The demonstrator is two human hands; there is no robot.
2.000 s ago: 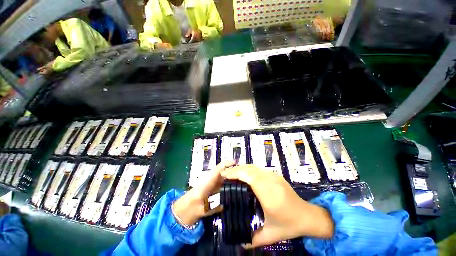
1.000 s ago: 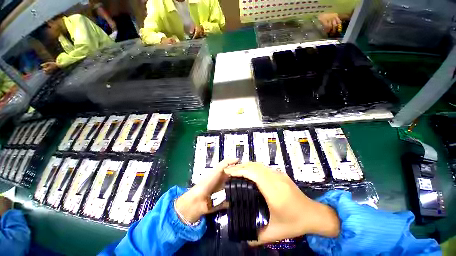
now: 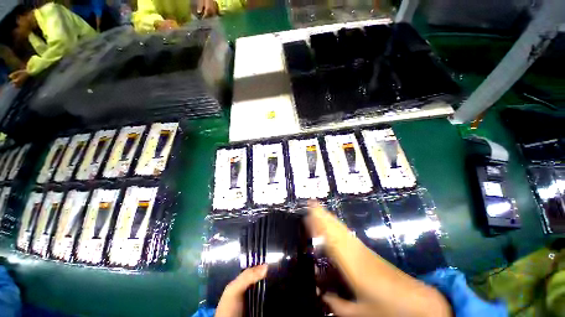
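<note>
Both bare hands hold a fanned stack of several glossy black phone screens (image 3: 282, 260) over the near half of the work tray. My left hand (image 3: 240, 290) grips the stack's lower left edge. My right hand (image 3: 365, 266), slightly blurred, holds its right side, with fingers at the top and lower right. The work tray (image 3: 396, 226) has a far row of white face-down screens (image 3: 310, 168) with dark flex cables. Its near row looks dark and glossy; the stack and hands hide part of it.
Trays of face-down screens (image 3: 99, 213) lie left. A tall tray stack (image 3: 124, 77) stands upper left. Black trays (image 3: 372, 77) rest on a white board (image 3: 257, 114) beyond. A test device (image 3: 495, 195) and a metal post (image 3: 505, 68) are right. People in yellow smocks (image 3: 59, 37) are beyond.
The stack has turned from edge-on to fanned, showing a broad black face. My left hand has moved down to its lower left edge. The camera view has shifted, revealing more of the near tray row.
</note>
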